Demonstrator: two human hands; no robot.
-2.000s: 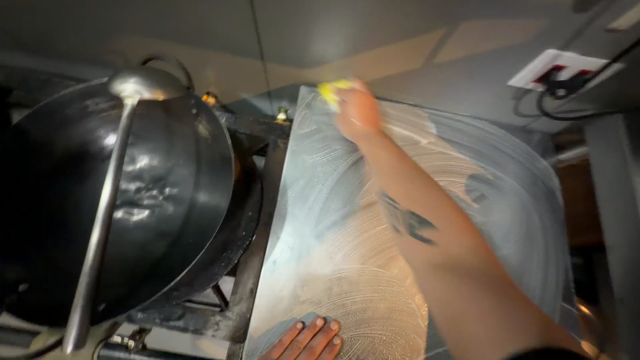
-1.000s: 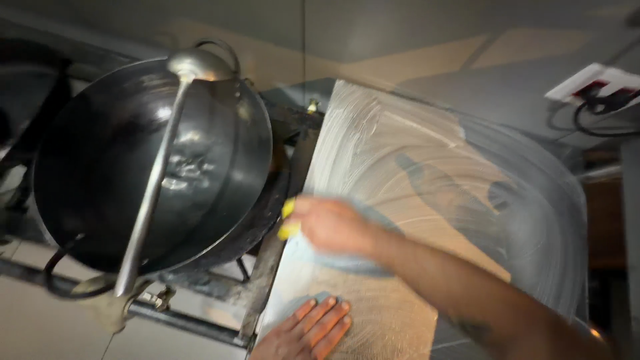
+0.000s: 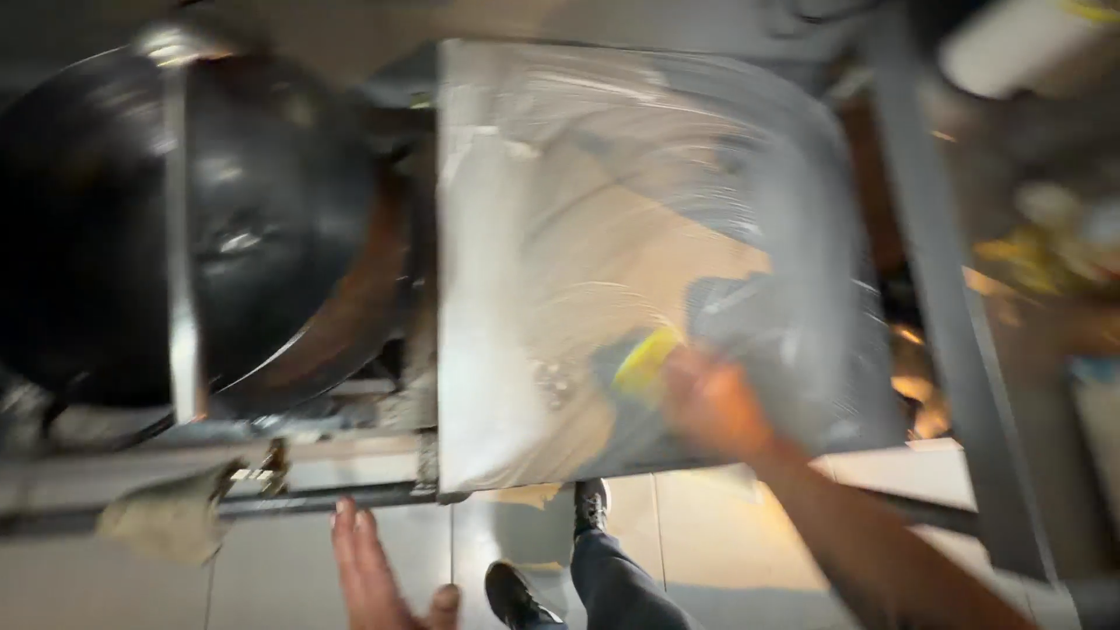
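Note:
My right hand (image 3: 713, 402) grips a yellow sponge or cloth (image 3: 646, 366), blurred by motion, against the lower middle of a flat metal panel (image 3: 490, 306). Whitish curved streaks, which look like suds, cover much of the panel. My left hand (image 3: 376, 569) is off the panel, below its lower left corner, with fingers raised, thumb apart and nothing held. Left of the panel sits a large dark wok (image 3: 105, 236), and a metal ladle (image 3: 182, 262) lies across it.
Below the wok run a pipe rail with a brass-coloured valve (image 3: 276, 466) and a hanging pale cloth (image 3: 171, 516). A grey metal post (image 3: 945, 289) stands right of the panel, with blurred items beyond it. My shoes (image 3: 591, 506) are on the tiled floor (image 3: 289, 560).
My left hand has lifted off the panel, where it lay flat before. My right hand has moved with the yellow thing from the panel's left side towards its lower middle. The view has shifted down and right.

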